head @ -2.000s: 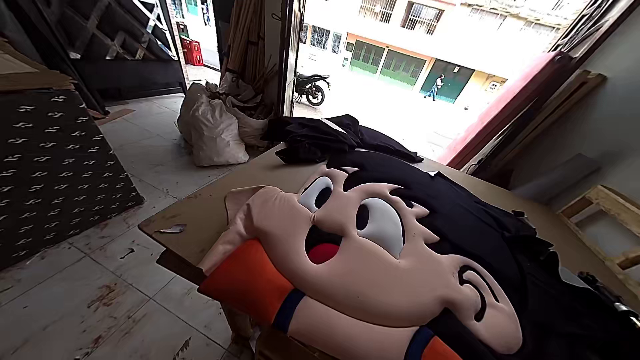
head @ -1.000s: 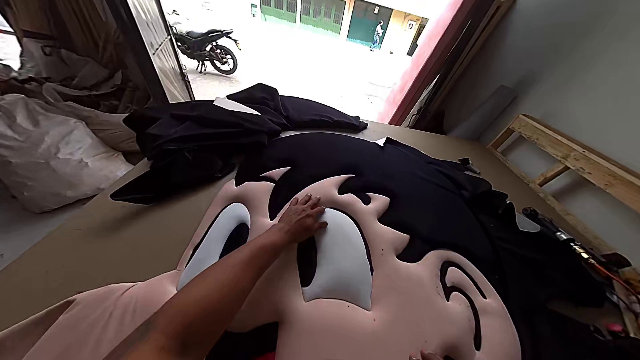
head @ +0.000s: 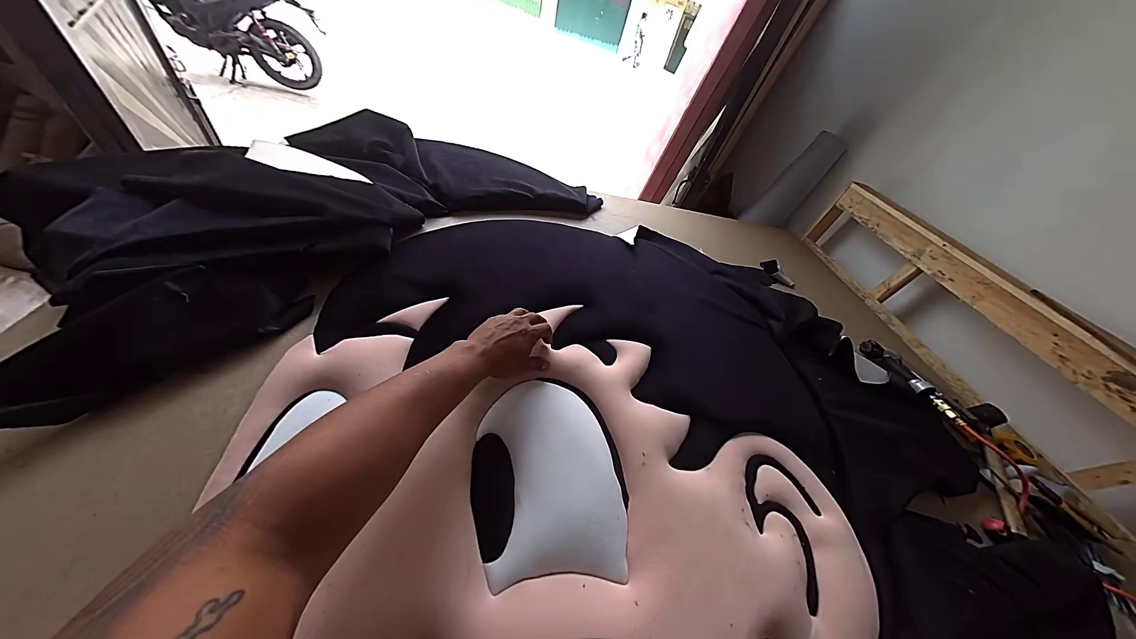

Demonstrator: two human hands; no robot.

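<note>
A large padded fabric cartoon face [head: 692, 550] lies on a brown tabletop, with white and black eyes and a curled black line on its ear. Black fabric hair [head: 577, 266] covers its upper part in jagged points. My left hand [head: 515, 343] rests palm down, fingers slightly bent, at the hairline just above the larger eye [head: 555, 488], where pink and black fabric meet. Its fingertips touch the fabric near a pink point; nothing is plainly gripped. My right hand is outside the view.
Loose black fabric [head: 204, 213] is heaped at the table's far left. On the right lie an air tool [head: 914, 377] with an orange hose, other tools and more black fabric. A wooden frame [head: 985, 284] and a grey roll [head: 794, 177] stand by the wall. A motorcycle [head: 257, 40] is outside.
My left hand has moved from the top of the eye up to the hairline. Fingertips seen at the bottom edge a second ago are out of view. The view has shifted closer over the face.
</note>
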